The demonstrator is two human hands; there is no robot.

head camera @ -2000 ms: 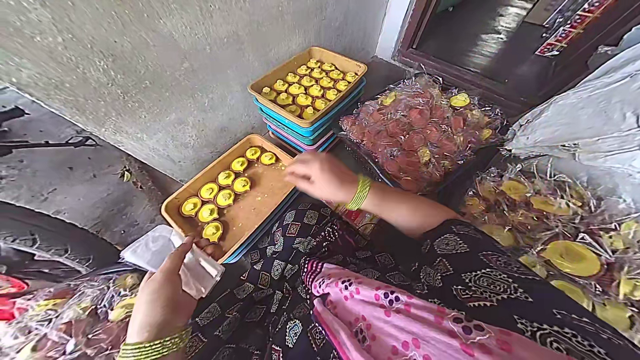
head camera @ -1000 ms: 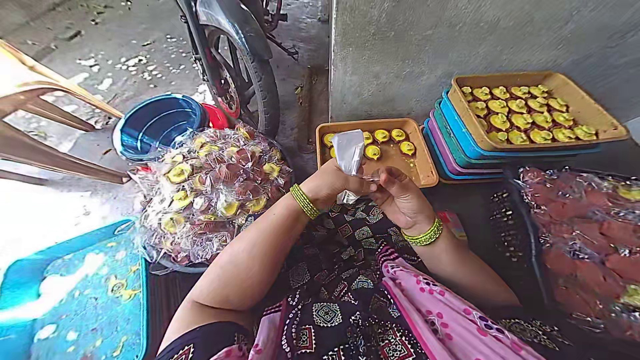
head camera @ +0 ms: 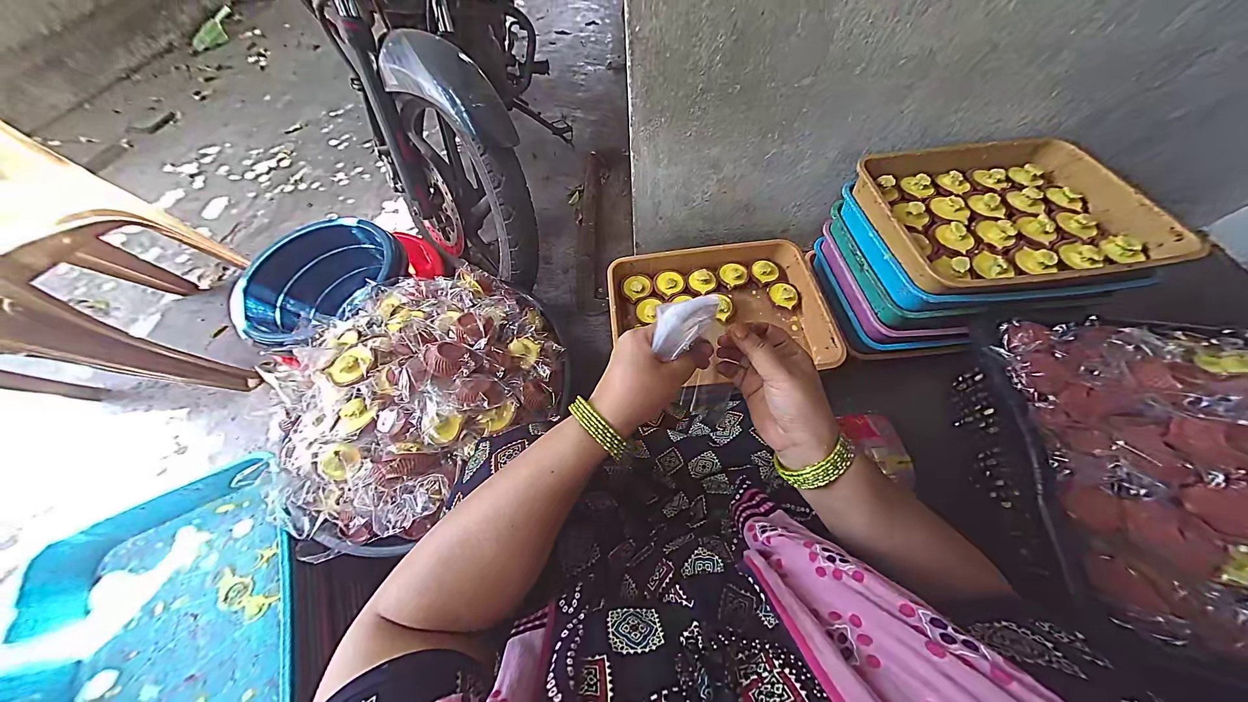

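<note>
My left hand (head camera: 655, 375) is closed around a wad of clear plastic wrappers (head camera: 685, 327). Close beside it, the bent fingers of my right hand (head camera: 778, 390) meet the wrappers' edge; whether a small piece sits between them cannot be told. Behind both hands lies a tan tray (head camera: 827, 336) with several yellow-topped clay lamps (head camera: 702, 281), partly hidden by the hands. On a stack of blue, green and purple trays (head camera: 877, 312) at the right rests another tan tray (head camera: 1150, 219), with rows of the same yellow-topped lamps (head camera: 996, 233).
A heaped basin of wrapped lamps (head camera: 419, 400) stands at left, near a blue tub (head camera: 317, 278), a blue tray (head camera: 283, 585) and a plastic chair (head camera: 117, 263). A motorcycle wheel (head camera: 478, 185) is behind. Wrapped reddish lamps (head camera: 1150, 468) fill a container at right. A wall (head camera: 760, 127) rises behind the trays.
My right hand was over the tan tray two seconds ago; it has come to the wrappers at my left hand and stays there. The view has swung left.
</note>
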